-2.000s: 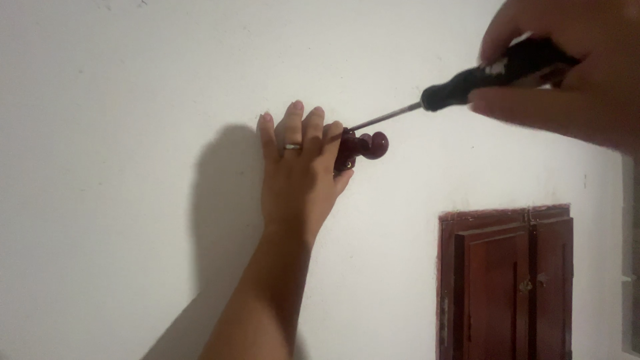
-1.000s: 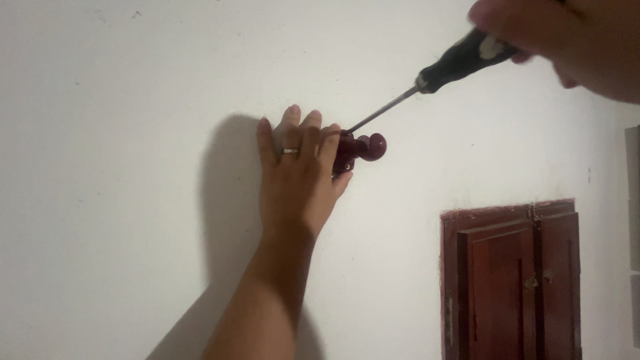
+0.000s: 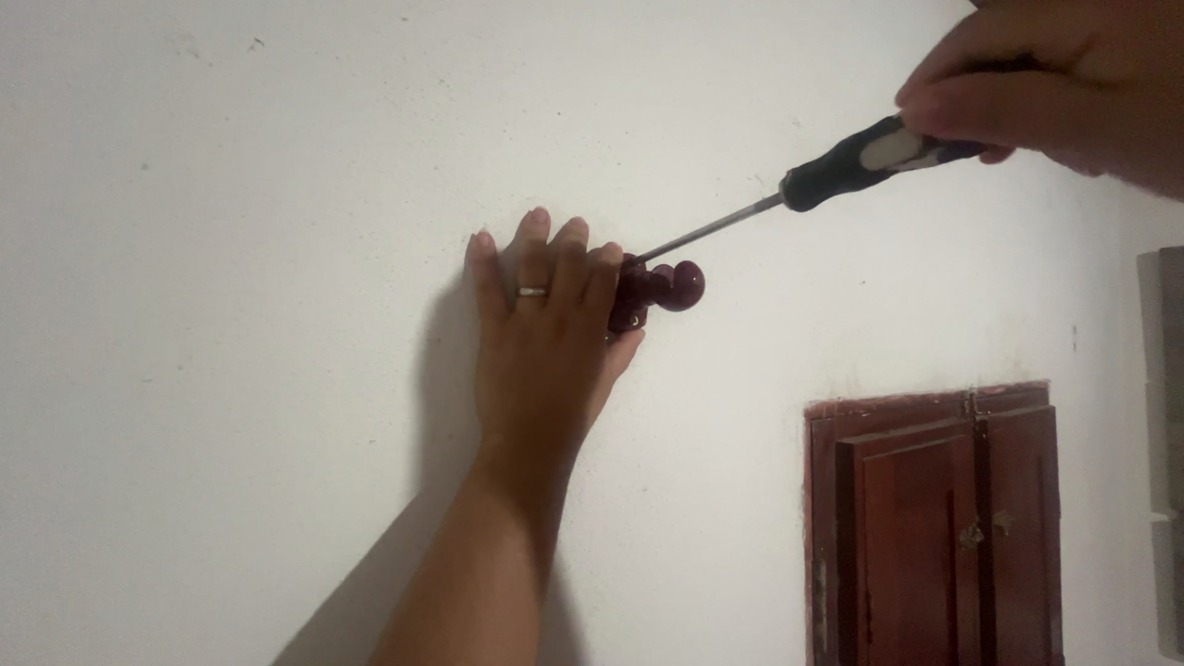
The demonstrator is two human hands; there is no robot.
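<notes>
My left hand (image 3: pixel 546 305), with a ring on one finger, lies against the white wall and presses on a dark red bracket with round knobs (image 3: pixel 683 285). Its fingers and thumb sit around the bracket's left side and hide much of it. From the upper right, my right hand (image 3: pixel 1036 102) grips the black handle of a screwdriver (image 3: pixel 832 174). The screwdriver slants down to the left, and its tip meets the upper part of the bracket, beside my left fingertips. Whether a screw is under the tip cannot be seen.
A dark red wooden shutter or door (image 3: pixel 916 536) in a matching frame is set in the wall at the lower right. A greyish object (image 3: pixel 1164 370) stands at the far right edge. The wall (image 3: pixel 231 277) bears small marks and the shadow of my left arm.
My right hand has shifted on the screwdriver's handle, and the handle's angle has varied. My left hand stays on the bracket, with the screwdriver's tip still at its upper part.
</notes>
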